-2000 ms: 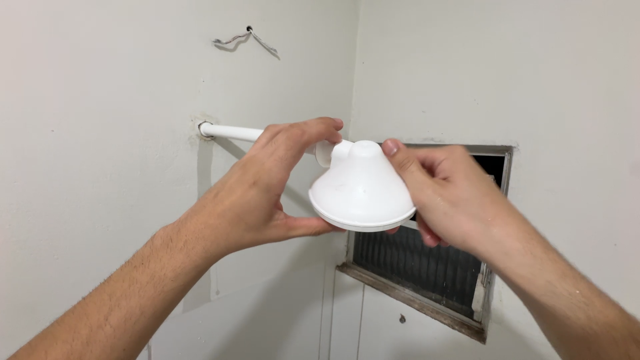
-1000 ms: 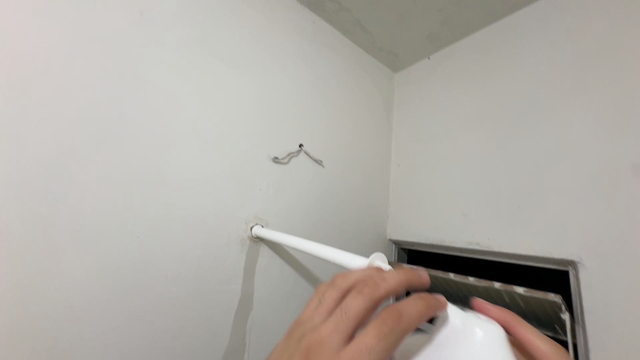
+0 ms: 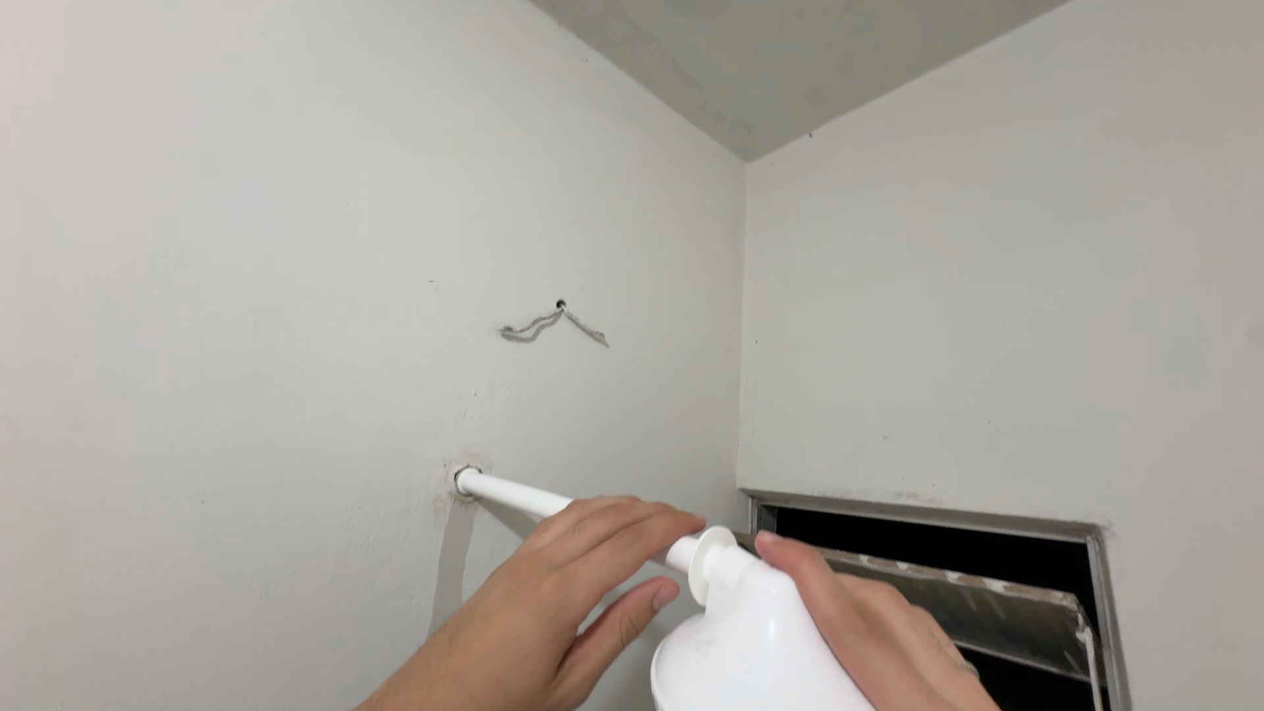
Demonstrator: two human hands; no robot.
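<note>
A white plastic pipe (image 3: 515,496) comes out of a hole in the left wall and runs toward me to a white plastic shower head (image 3: 765,632), whose lower part is cut off by the frame. At their joint sits a round white flange (image 3: 713,566). My left hand (image 3: 597,583) lies over the pipe just behind the flange, fingers on top and thumb below; how firmly it grips does not show. My right hand (image 3: 859,612) holds the shower head by its right side, its fingertips near the joint.
Two loose wires (image 3: 561,308) stick out of a small hole in the wall above the pipe. Behind my right hand is a metal-framed window (image 3: 928,518) with a tilted glass louver (image 3: 973,602). The ceiling (image 3: 741,69) meets both walls at the corner.
The view has tilted up, bringing the ceiling into sight. My left hand has moved from the shower head's side onto the pipe behind it; my right hand stays on the shower head.
</note>
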